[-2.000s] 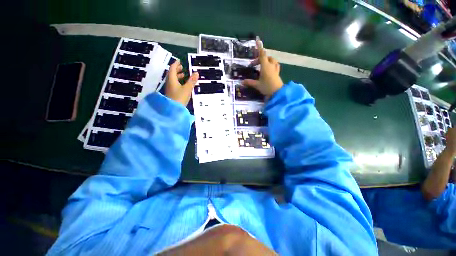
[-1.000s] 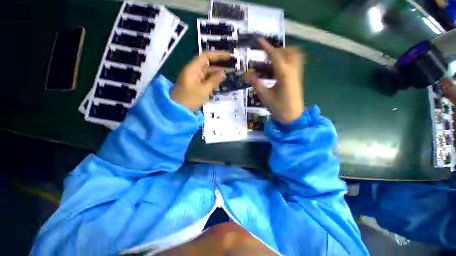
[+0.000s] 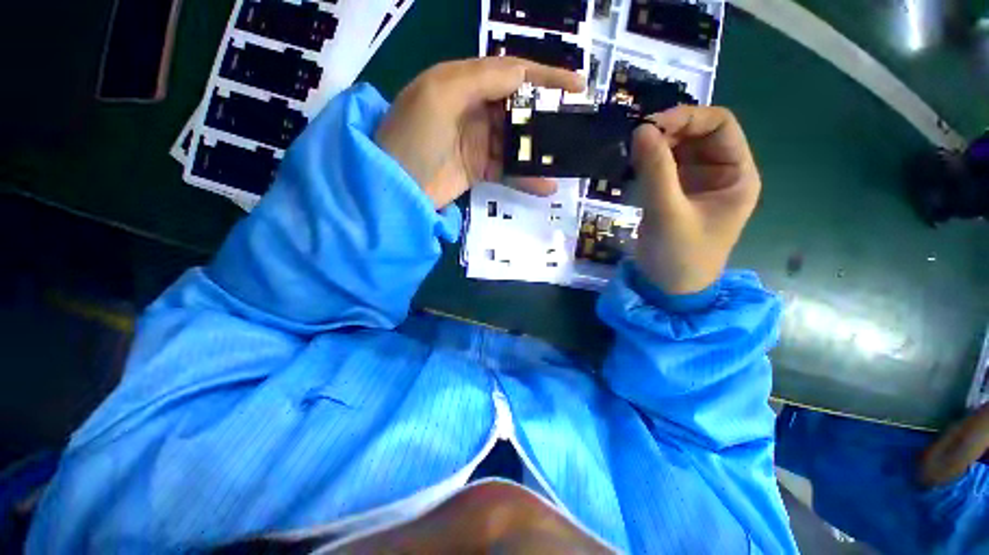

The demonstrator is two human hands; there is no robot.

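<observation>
My left hand (image 3: 450, 125) holds a dark circuit board (image 3: 526, 141) with gold and silver patches by its left end, above the sheets. My right hand (image 3: 699, 179) pinches a black sticker (image 3: 591, 141) at its right end; the sticker lies over much of the board. Whether it is stuck down cannot be told. Below the hands lies a white sticker sheet (image 3: 515, 233), its near part bare of stickers, with black stickers farther up. It overlaps a component tray (image 3: 707, 81) with boards in its pockets.
Spare sticker sheets (image 3: 338, 65) lie at the left, with a smartphone (image 3: 136, 49) beyond them. A dark round lamp or magnifier (image 3: 949, 184) stands at the right edge. Another person's arm (image 3: 960, 450) shows at lower right. The bench's front edge runs below my sleeves.
The view has moved closer to the bench. My hands, blurred over the tray one second ago, now hold the board with the black sticker over it, and my right hand pinches the sticker's end.
</observation>
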